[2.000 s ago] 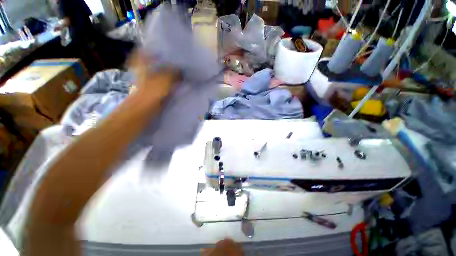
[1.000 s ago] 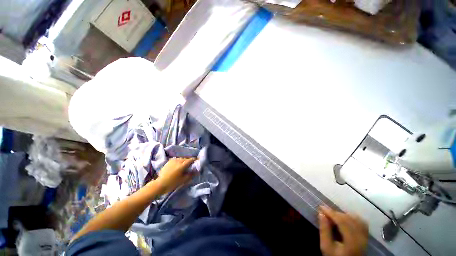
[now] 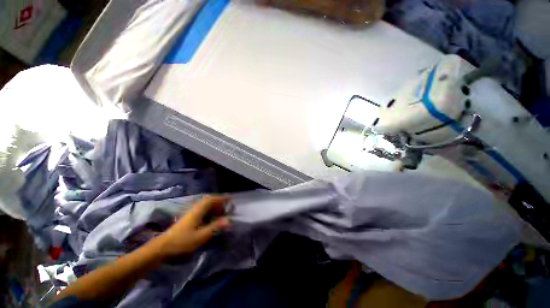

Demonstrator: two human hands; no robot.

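A blue-grey garment (image 3: 416, 222) stretches from the lower left heap across the table's front edge to below the needle area. My left hand (image 3: 196, 228) is at left centre, slightly blurred, with thumb and fingertips on a fold of the cloth. My right hand is not visible; a skin-coloured patch, likely my right forearm, shows under the cloth at the bottom. The presser foot and needle area (image 3: 389, 147) is lit, just behind the cloth. The white sewing machine head (image 3: 434, 99) is at right.
The white table (image 3: 259, 78) has a grey ruler-marked front edge (image 3: 232, 150). Blue tape (image 3: 196, 33) and pale cloth (image 3: 129, 54) lie at its left end. A crumpled blue-grey garment heap (image 3: 108, 174) hangs at left. A brown board (image 3: 325, 9) and more blue-grey cloth (image 3: 458, 30) are behind.
The view has shifted right. Garment cloth has come up from the left heap and now spreads over the front edge towards the machine. My right hand, visible before at the edge, is now hidden.
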